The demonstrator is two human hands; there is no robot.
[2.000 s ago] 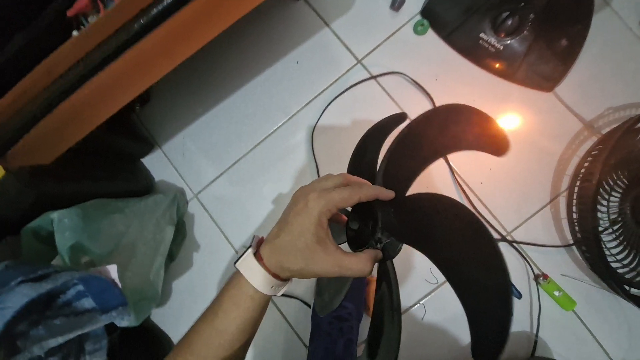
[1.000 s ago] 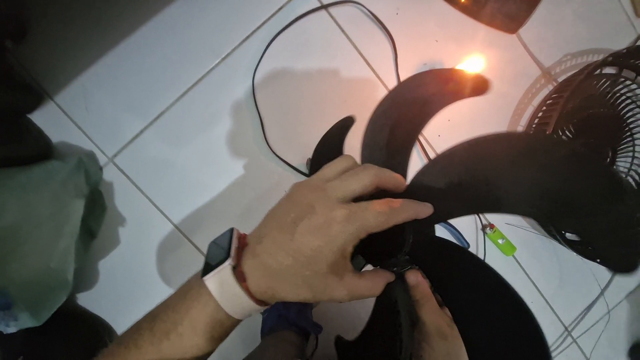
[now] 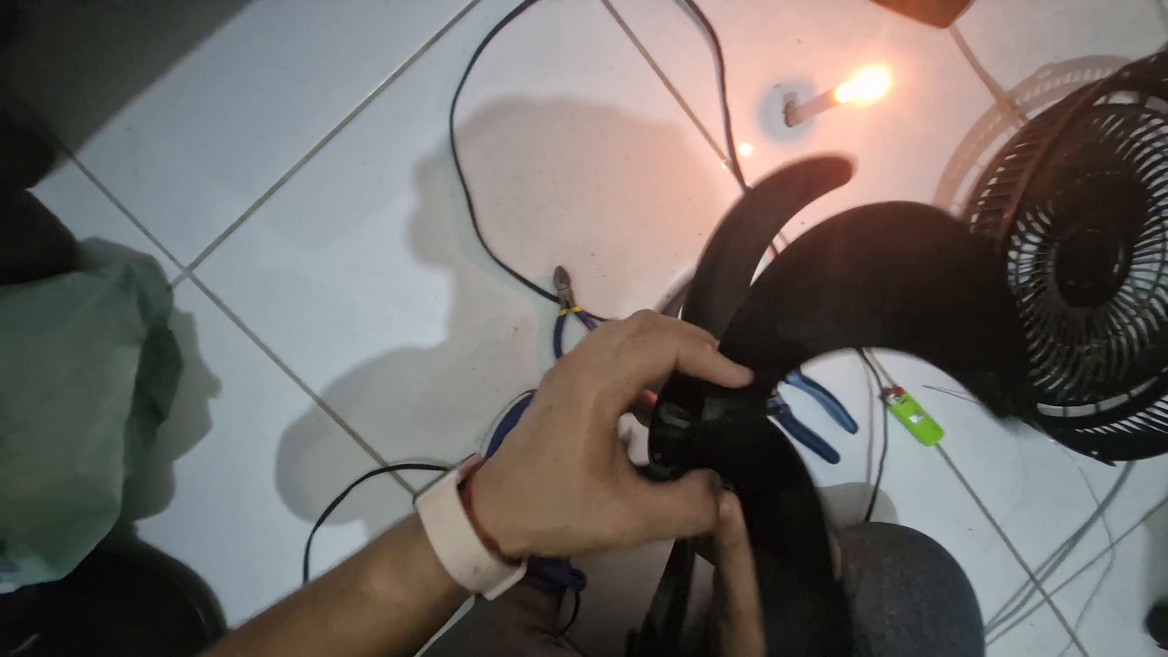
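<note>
My left hand [image 3: 593, 447], with a pale watch strap at its wrist, grips the hub of a black fan blade [image 3: 876, 274] with fingers above and thumb below. My right hand [image 3: 737, 575] shows only in part at the lower middle, its fingers against a lower blade near the hub; the rest is hidden behind the blades. Beyond the blades, at the right, stands a round black fan grille [image 3: 1090, 265]. Diagonal cutters [image 3: 563, 297] lie on the floor past my left hand, and blue-handled pliers [image 3: 812, 420] show through the gap between two blades.
A lit candle [image 3: 812, 108] stands on the tiled floor [image 3: 347, 237] beyond the blades. A black cable [image 3: 461, 173] loops across the tiles. A green lighter [image 3: 915, 418] lies near the grille, with thin wires [image 3: 1063, 557] below it. A green plastic bag [image 3: 73, 420] is at the left.
My right hand, out of view two seconds ago, has come to the blades near the hub. The blades have turned in my hands. The view has shifted, and the candle's stem and the cutters now show.
</note>
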